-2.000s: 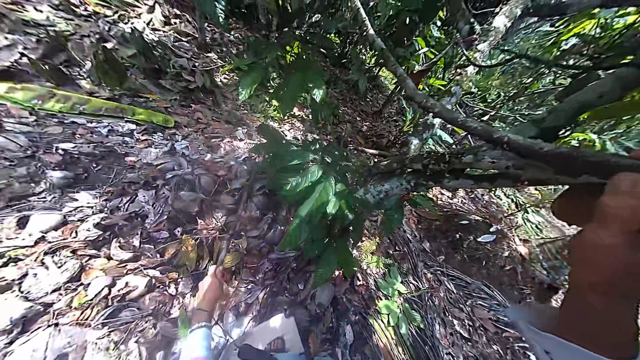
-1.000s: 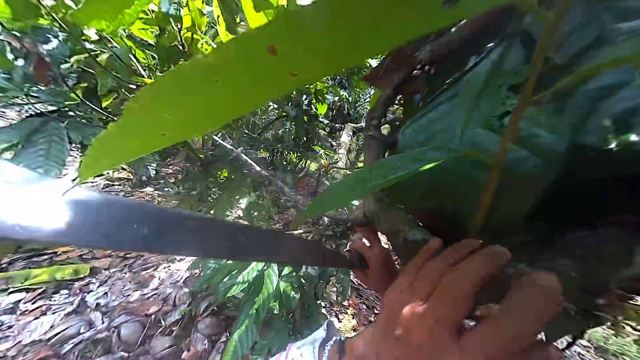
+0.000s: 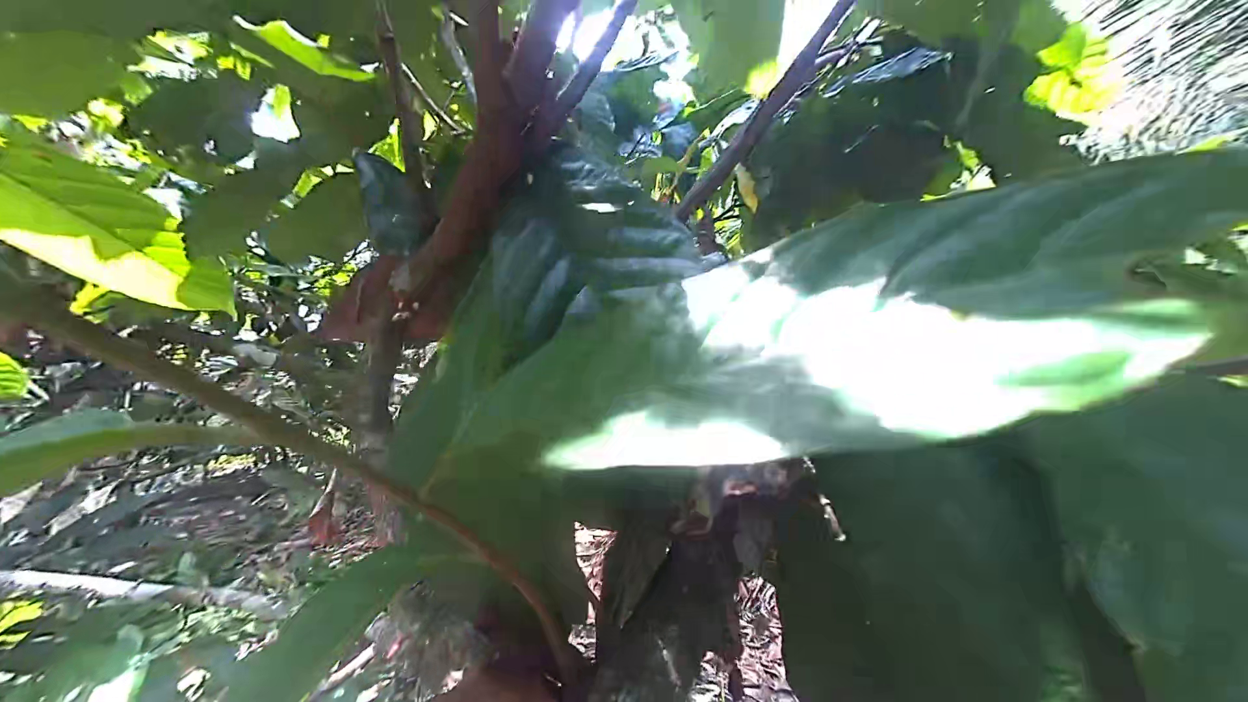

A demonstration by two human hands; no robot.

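Large green leaves fill much of the head view, close to the camera. A broad, partly sunlit leaf [image 3: 877, 361] stretches across the middle and right. From the left, a thin brown stem [image 3: 322, 448] slants down to the bottom centre. Behind the leaves, a reddish-brown branch [image 3: 478, 185] rises and forks near the top. Neither my left hand nor my right hand can be made out. A blurred brown patch at the bottom edge is too unclear to identify. No machete shows.
A thinner branch [image 3: 760, 107] slants across the upper middle. Dark, dry leaves [image 3: 682, 585] hang low in the centre. At the lower left, a pale fallen branch [image 3: 127, 587] lies on ground with leaf litter [image 3: 263, 517].
The view has swung strongly into the foliage. One second ago a hand beside a branch and a long machete blade were visible; neither can be made out now.
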